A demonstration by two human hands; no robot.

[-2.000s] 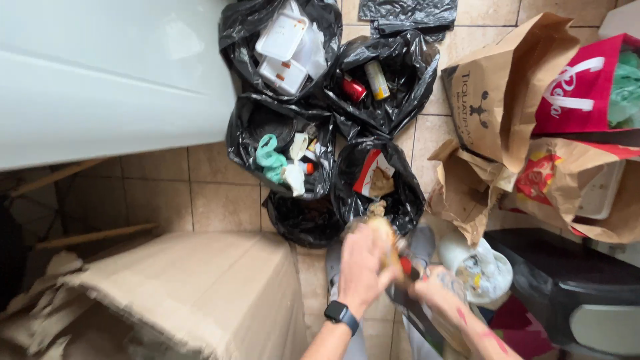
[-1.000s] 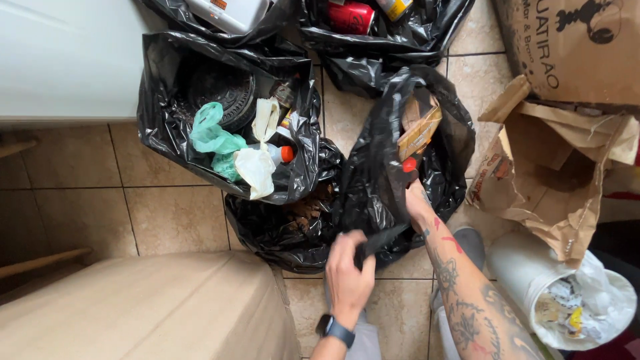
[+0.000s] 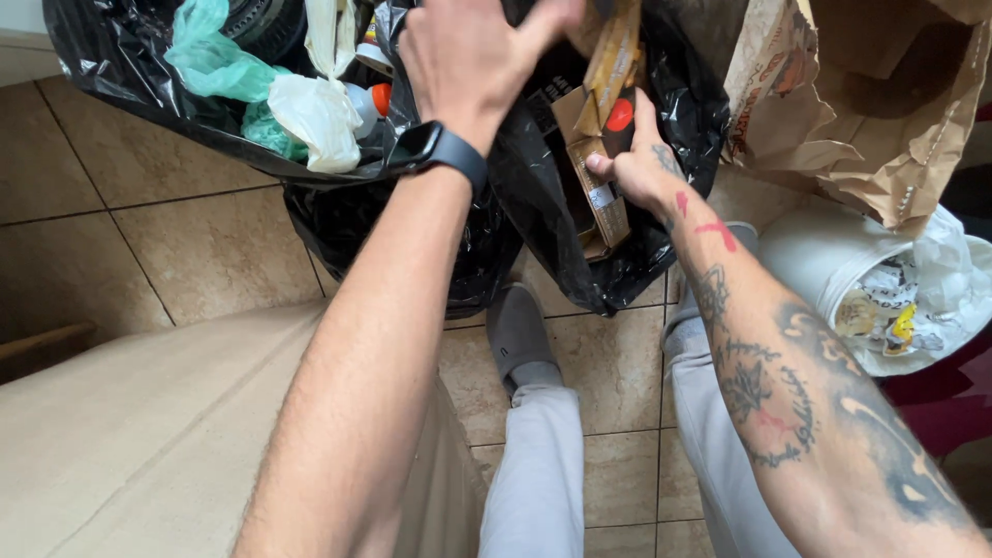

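My right hand (image 3: 639, 155) reaches into a black plastic bag (image 3: 697, 101) and grips the edge of a cardboard box (image 3: 604, 186), thumb on the near side. A dark piece with a red-orange round mark (image 3: 621, 115) lies against its fingers. My left hand (image 3: 480, 62), blurred and wearing a smartwatch, is over the rims of two bags with its thumb and fingers spread; no object shows in it. Left of it, another black bag (image 3: 147, 116) holds a green plastic bag (image 3: 225, 62), a whitish plastic bag (image 3: 314, 120), a bottle with an orange cap (image 3: 372, 107) and a black ribbed round item.
A torn brown paper bag (image 3: 845, 147) stands at the upper right, above a white bin (image 3: 814, 256) holding crumpled wrappers. A large cardboard box (image 3: 155, 434) fills the lower left. Another black bag (image 3: 341, 225) sits between the two. My feet are on the tiled floor (image 3: 604, 372).
My left hand has moved forward, up over the bags' rims. My right hand now grips the cardboard box inside the bag. The view has come closer to the bags.
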